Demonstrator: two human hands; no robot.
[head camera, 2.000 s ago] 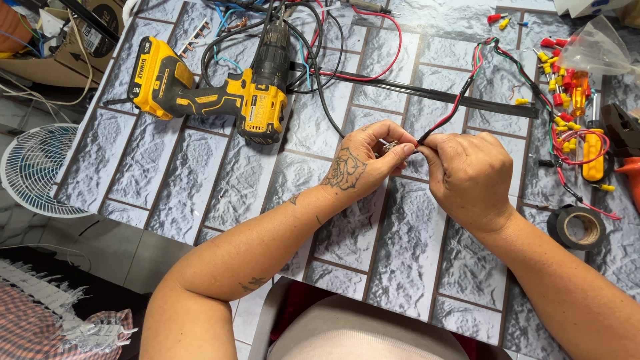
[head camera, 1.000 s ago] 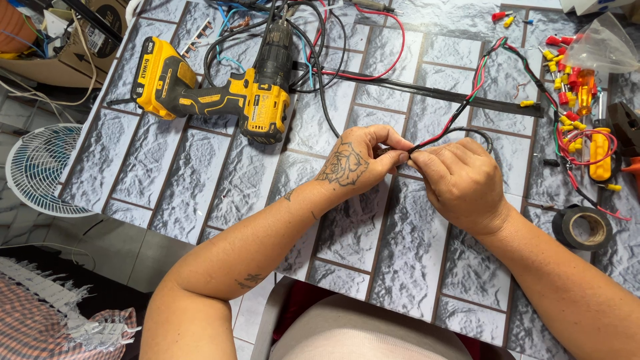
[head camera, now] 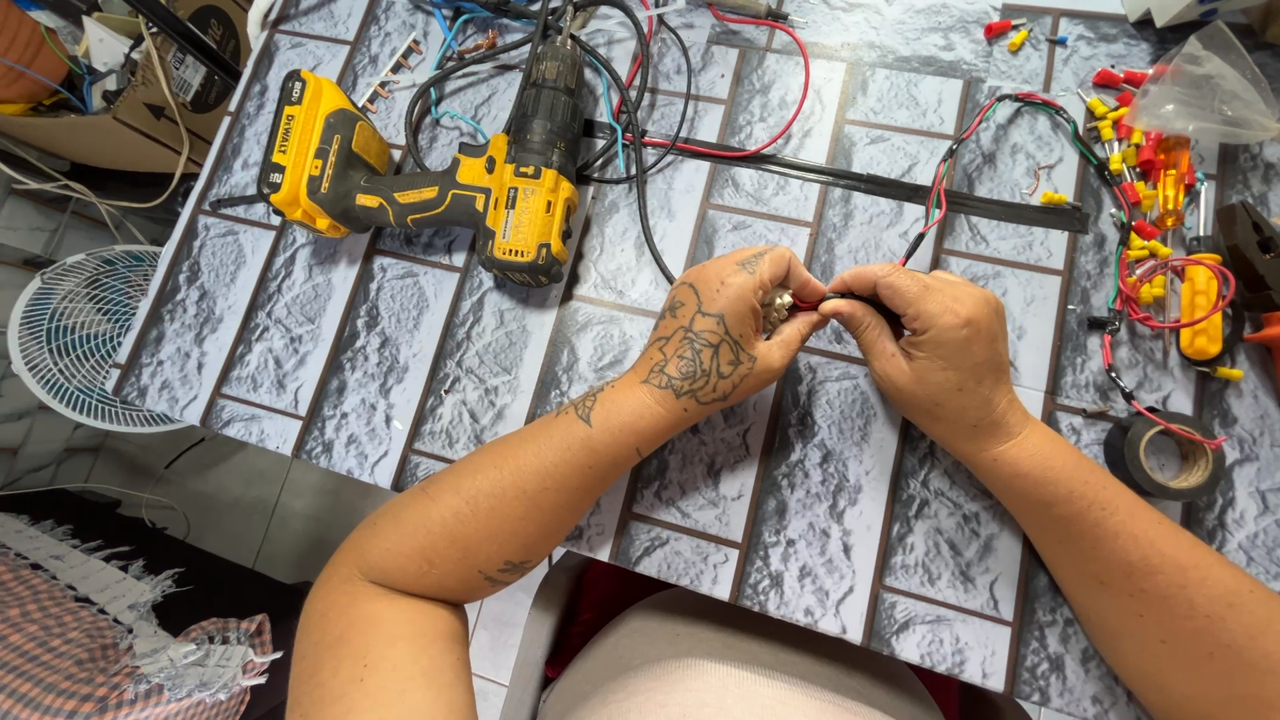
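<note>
Near the middle of the table, my left hand (head camera: pixel 722 328) pinches a cable end with red and black showing between thumb and forefinger. A small pale, metallic-looking part (head camera: pixel 777 308) sits inside its curled fingers, mostly hidden. My right hand (head camera: pixel 925 345) grips the black-wrapped part of the wire bundle (head camera: pixel 914 247), its fingertips touching those of the left. From there the red, green and black wires loop up and right, then down to a roll of black electrical tape (head camera: pixel 1164 455). A black cable (head camera: pixel 650 235) runs down behind my left hand.
A yellow DeWalt drill (head camera: pixel 525 205) lies at the left beside coiled cables. Black sleeving (head camera: pixel 850 180) crosses the table. At the right are red and yellow crimp terminals (head camera: pixel 1115 130), a yellow-handled tool (head camera: pixel 1200 305) and a plastic bag (head camera: pixel 1205 85). A fan (head camera: pixel 80 335) stands below the left edge.
The loop of dark cable seen right of my right hand one second ago no longer shows there. Both hands remain close together at nearly the same place.
</note>
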